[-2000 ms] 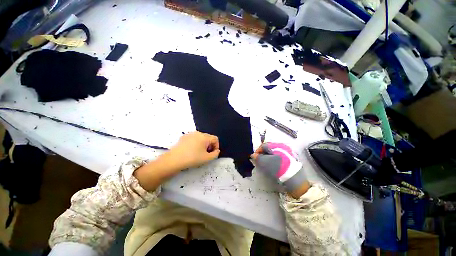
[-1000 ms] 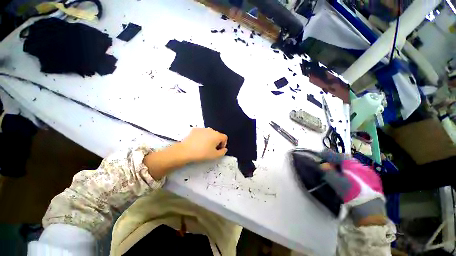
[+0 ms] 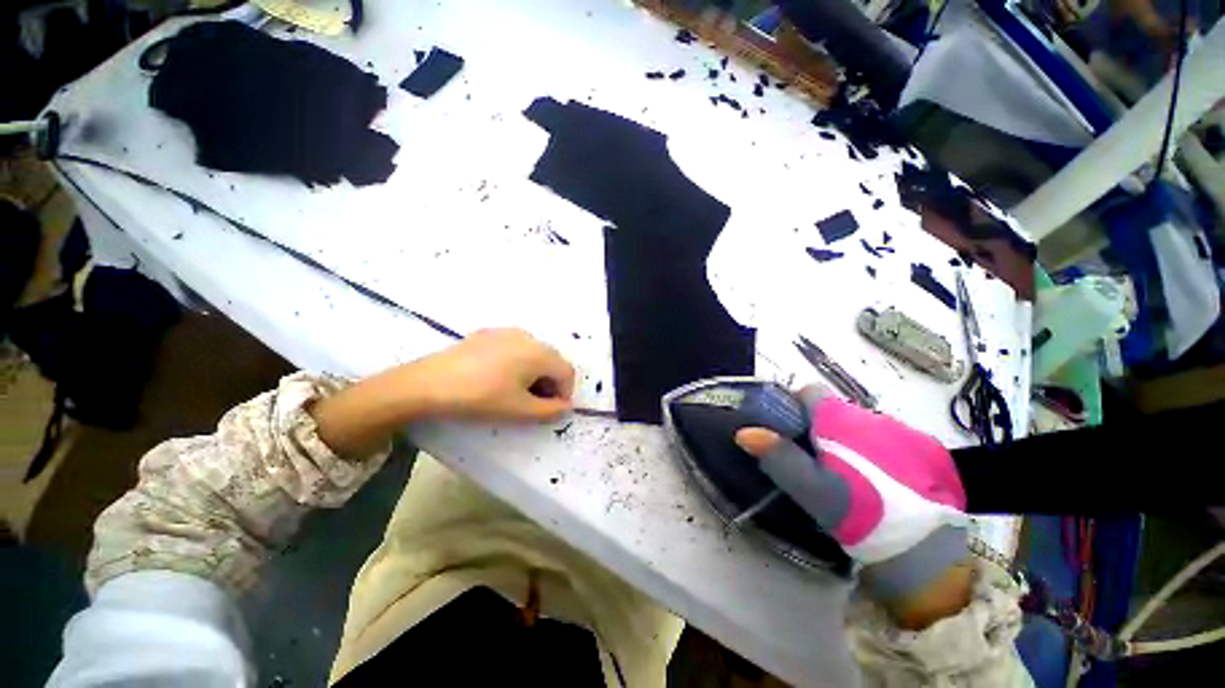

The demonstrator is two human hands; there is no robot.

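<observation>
A black cut panel (image 3: 658,255) lies flat on the white table. The dark steam iron (image 3: 746,464) stands flat on the panel's near end, its pointed tip covering that end. My right hand (image 3: 860,477), in a pink, white and grey glove, grips the iron's handle. My bare left hand (image 3: 511,376) is curled at the near table edge, left of the panel, pinching the thin black tape. The tape (image 3: 323,276) runs from the left table corner to this hand, and a short length shows between the hand and the panel. Where the tape lies under the iron is hidden.
Thread snips (image 3: 834,372), a grey block (image 3: 911,343) and black-handled shears (image 3: 978,397) lie beyond the iron, to the right. A black panel stack (image 3: 269,108) sits far left, beside a small black piece (image 3: 431,73). Offcuts (image 3: 836,226) are scattered on the far side.
My right hand let go of the panel's near end, took hold of the iron at the right edge and brought it left onto the panel. My left hand has moved slightly left of the panel.
</observation>
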